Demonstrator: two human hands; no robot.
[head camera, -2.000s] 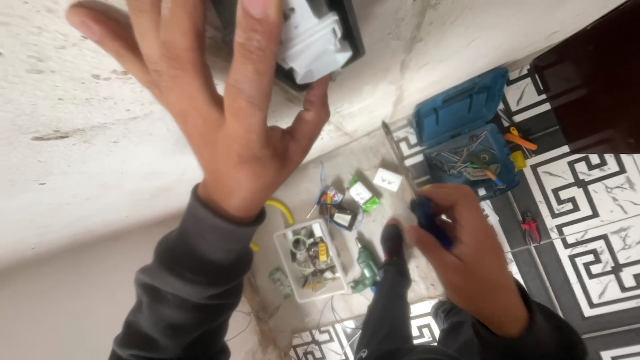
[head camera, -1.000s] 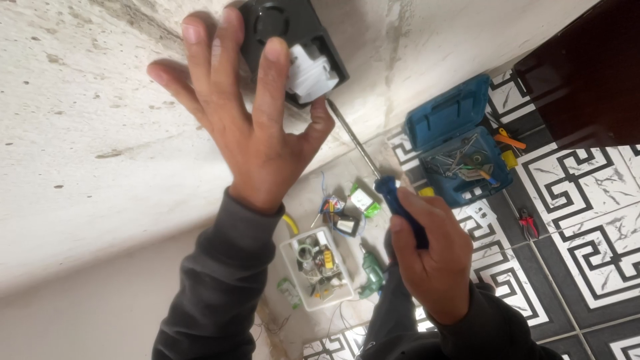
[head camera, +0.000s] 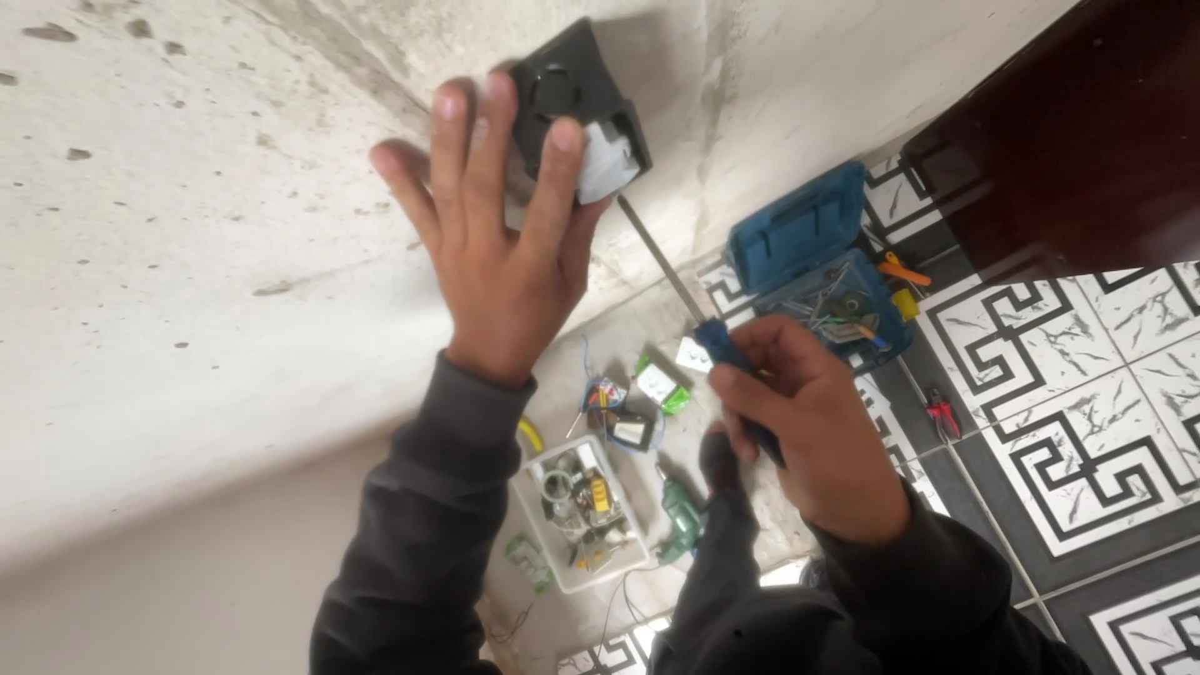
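A black plastic housing (head camera: 555, 92) with a white insert (head camera: 607, 161) in its lower part sits against the rough wall. My left hand (head camera: 511, 234), its fingers spread, presses over the housing's left side and the insert. In my right hand (head camera: 811, 422) is a screwdriver with a blue handle (head camera: 720, 339). Its metal shaft (head camera: 661, 258) points up and left, and the tip is at the housing's lower edge, near my left thumb. Whether the tip touches the housing or a screw cannot be told.
Below lie an opened blue toolbox (head camera: 797, 230), a white bin of small parts (head camera: 562, 581), a green power drill (head camera: 680, 516), a green-and-white package (head camera: 662, 384) and red-handled pliers (head camera: 943, 414). A dark red-brown surface (head camera: 1069, 141) stands at upper right. My leg is below my hands.
The screwdriver, held low and away from the housing two seconds ago, has come up so that its tip is at the housing's lower edge. My left hand stays on the housing.
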